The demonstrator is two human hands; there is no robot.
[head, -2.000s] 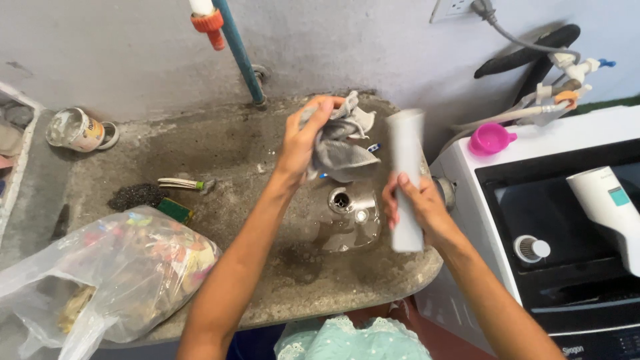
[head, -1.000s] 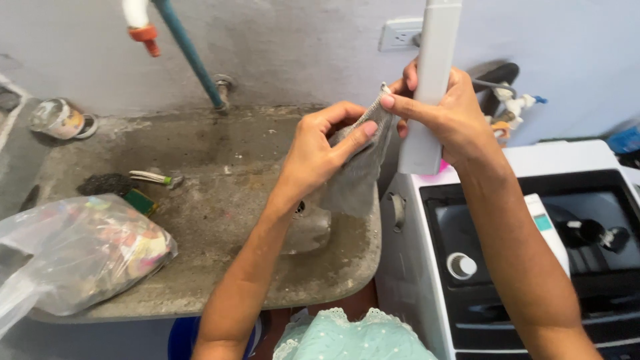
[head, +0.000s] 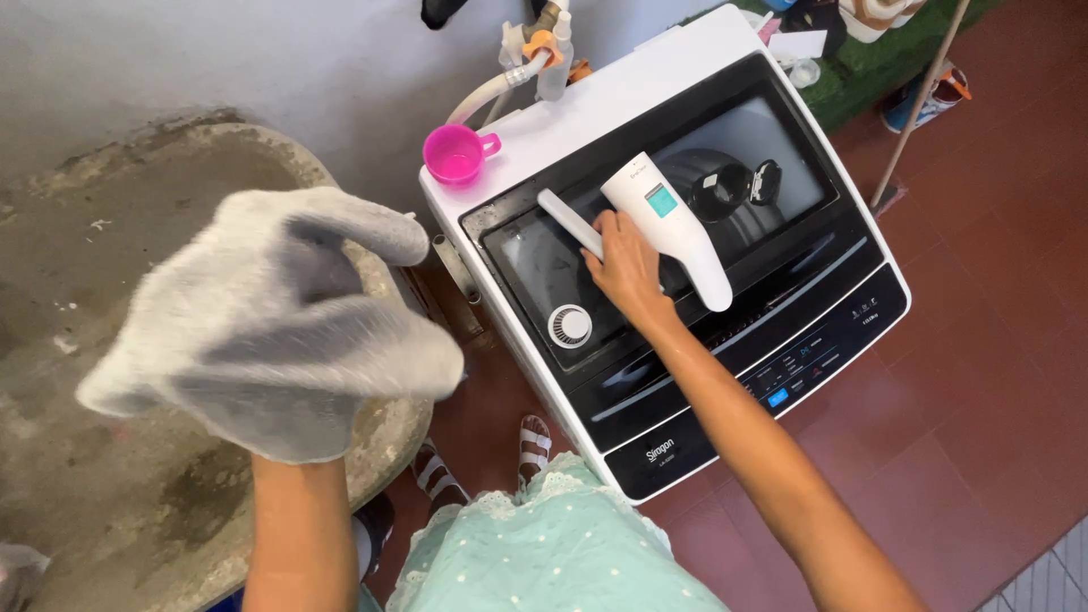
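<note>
A grey-white cloth (head: 255,340) covers my left hand (head: 289,297), held above the concrete sink (head: 374,442) at the left; the cloth hides its fingers, so its grip is unclear. On the black lid of the washing machine (head: 586,425), my right hand (head: 627,259) has its fingers around a long light-grey plastic part (head: 571,223). Just right of that hand lies a white handheld appliance body (head: 671,225) with a teal label. A round white ribbed filter or cap (head: 569,326) sits near the lid's left edge, and a black part (head: 722,191) lies beyond the appliance.
A pink plastic cup (head: 455,155) stands on the washer's back left corner. Behind it, a hose with an orange-handled valve (head: 544,47) runs along the wall. A wooden pole (head: 922,102) leans right of the washer, near a small bucket (head: 931,98).
The view has swung right to the washer. My right hand has lowered the long grey part from in front of the wall onto the lid. The cloth, earlier pinched in my fingers, now covers my left hand.
</note>
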